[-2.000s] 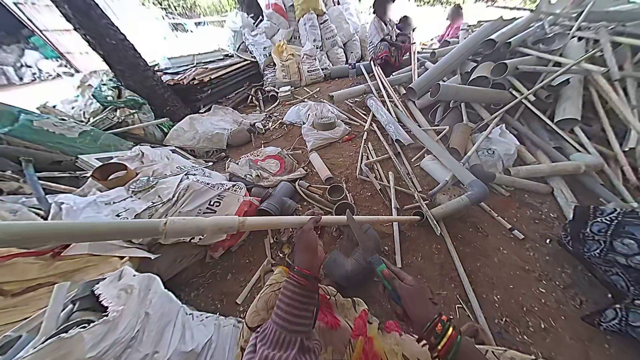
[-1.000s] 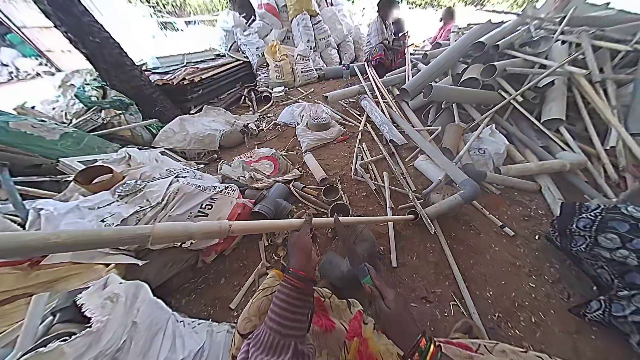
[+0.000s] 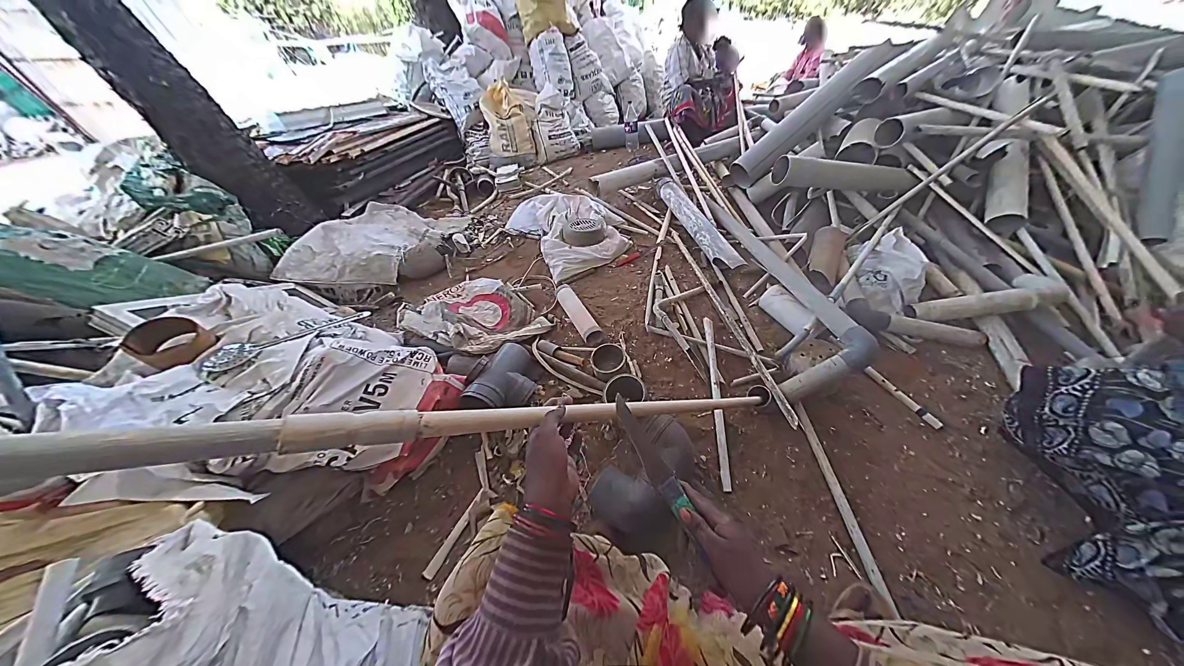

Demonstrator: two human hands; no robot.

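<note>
A long pale plastic pipe (image 3: 351, 428) crosses in front of me from the left edge, its thin end at centre right. My left hand (image 3: 552, 467) is closed around its thinner part from below. In my right hand (image 3: 726, 546) is a large knife (image 3: 647, 449) with a green-banded handle; its blade points up and left, with the tip at the pipe, just right of my left hand. Whether the blade touches the pipe cannot be told. Beneath the blade lies a dark grey pipe fitting (image 3: 638, 499), partly hidden.
Grey pipes (image 3: 842, 174) are heaped at the right. A pipe with an elbow (image 3: 856, 347) lies near the long pipe's end. Printed sacks (image 3: 370, 370) cover the left. Patterned cloth (image 3: 1091, 444) is at the right edge. A person (image 3: 694, 74) sits at the back near stacked sacks (image 3: 555, 69).
The knife blade stands at a different slant against the pipe than a second ago and shows more plainly. My left hand keeps its hold on the pipe.
</note>
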